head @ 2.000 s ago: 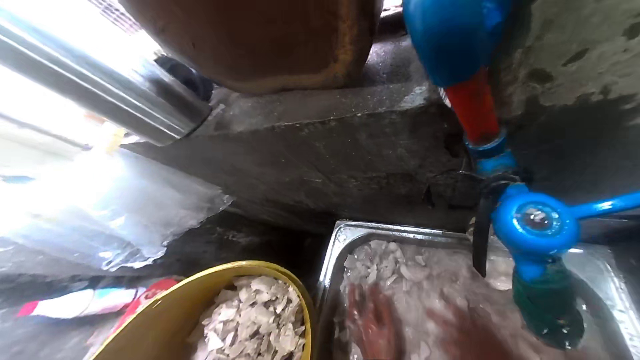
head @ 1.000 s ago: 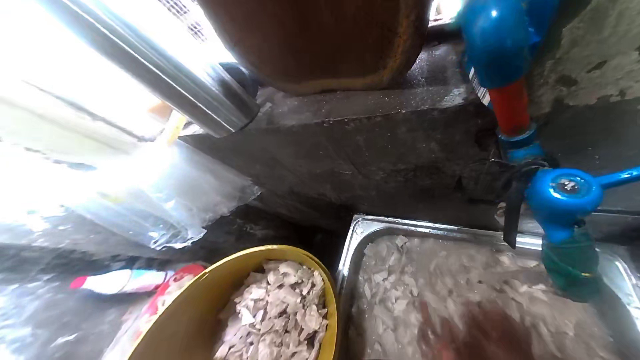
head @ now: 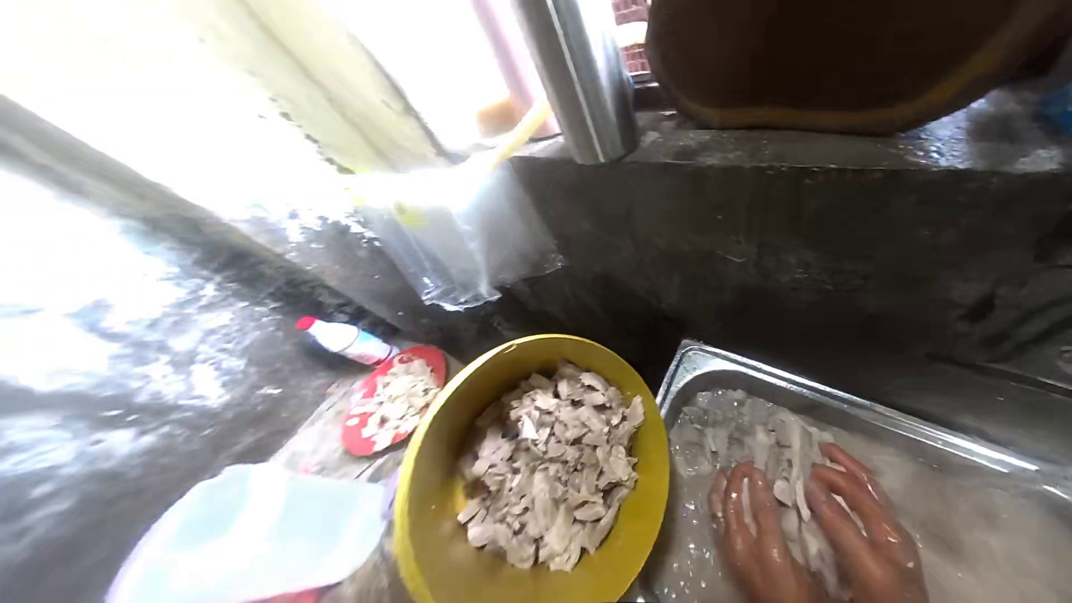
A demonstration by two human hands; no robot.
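Both my hands are wet and dip into cloudy water in a rectangular steel pan [head: 846, 406] at the lower right. My left hand [head: 758, 536] and my right hand [head: 867, 523] press from two sides around a clump of pale, thin slices [head: 791, 469], whose kind I cannot tell. The fingers are bent and partly spread. Left of the pan, close against it, stands a yellow round tub [head: 431, 502] holding a heap of similar pale pieces [head: 557, 469], out of the water.
A red plate [head: 360, 427] with pale bits and a white bottle with a red cap [head: 343, 339] lie left of the tub. A clear plastic bag [head: 469, 243] hangs by the dark wall. A steel cylinder [head: 586, 92] and a large brown vessel [head: 829, 67] stand on the ledge.
The view has swung left, and the blue tap is out of sight. My hands, blurred or low in the pan before, are now around a clump of slices at its left side.
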